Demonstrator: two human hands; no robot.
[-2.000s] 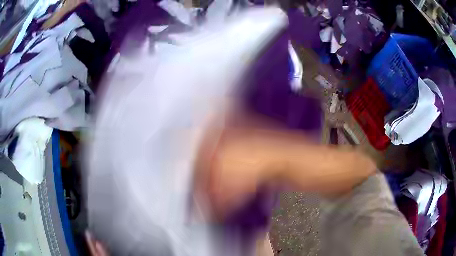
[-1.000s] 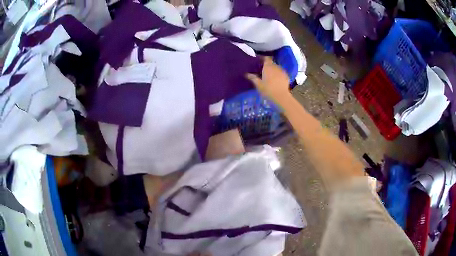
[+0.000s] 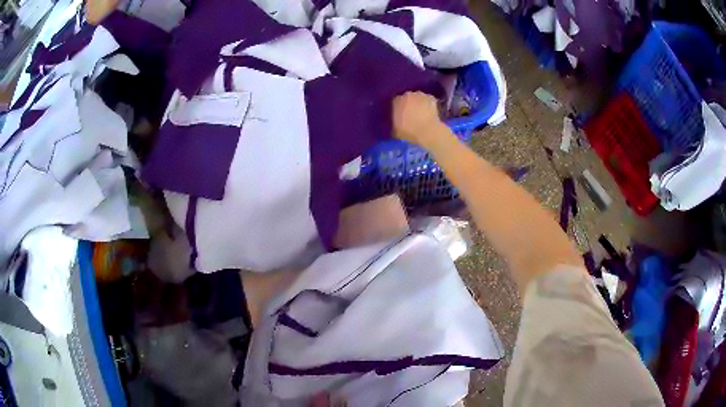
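Observation:
My right hand (image 3: 418,118) is closed on the edge of a purple panel (image 3: 350,111) that lies on a heap over a blue crate. The heap also has a white-and-purple piece (image 3: 267,175) with a purple block at its left. A light piece with a dark purple stripe (image 3: 382,302) lies crumpled over a tan board (image 3: 374,222) in front of me. Only a small blurred bit of my left hand (image 3: 320,400) shows at the bottom edge, by the light piece; its grip cannot be seen.
The blue crate (image 3: 406,171) stands on the littered floor. At the right are a red crate (image 3: 625,151), another blue crate (image 3: 661,87) and white stacked pieces (image 3: 692,171). At the left are heaped light panels (image 3: 60,159) and the blue-edged machine table (image 3: 99,334). Another person's hand (image 3: 99,9) shows top left.
The blurred light and purple pieces that filled the view have come down; the striped piece lies in front. My right hand has reached forward to the heap, and its fingers have closed since one second ago.

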